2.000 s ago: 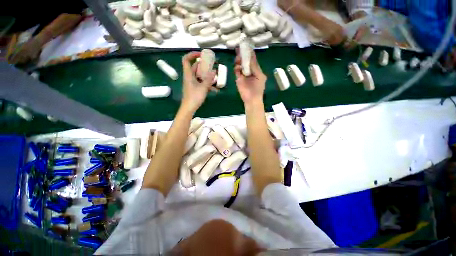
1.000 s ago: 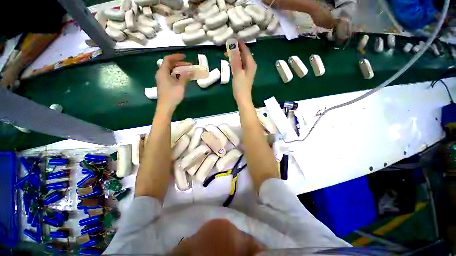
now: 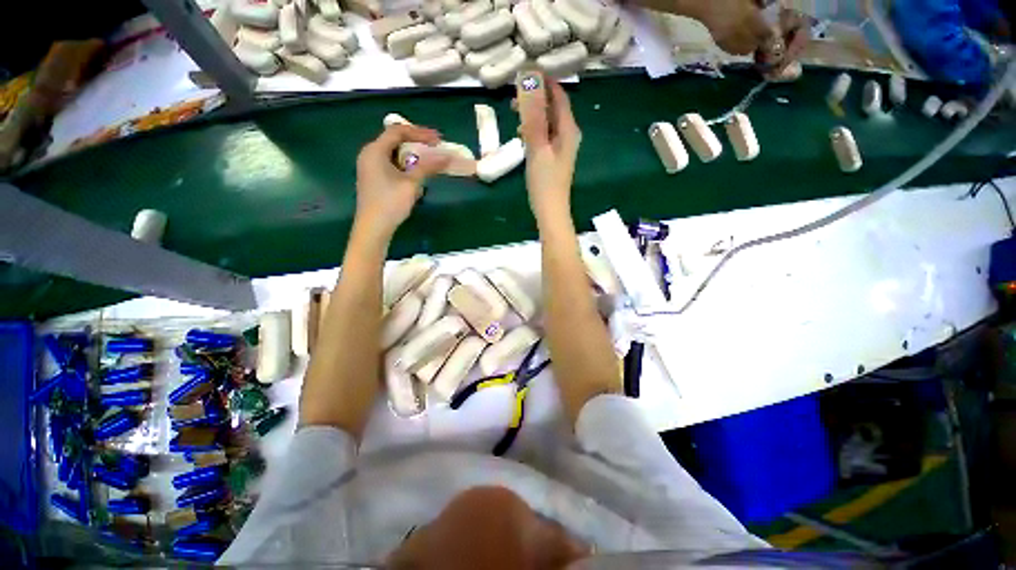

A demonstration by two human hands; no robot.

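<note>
My left hand is over the green conveyor belt and holds an off-white plastic-cased unit lying nearly level, a small dark mark on its near end. My right hand holds another plastic-cased unit upright, its end with a small dark mark facing up. Two loose units lie on the belt between my hands, and one shows partly behind my left hand. A pile of units lies on the white bench between my forearms.
Yellow-and-black pliers lie beside the pile. Blue battery cells lie at left, with a blue bin beyond. A white strip and a cable lie at right. Across the belt are a larger heap and another person's hands.
Units on the right part of the belt have shifted right in view. The unit in my left hand now points slightly down to the right. My right hand still holds its unit upright.
</note>
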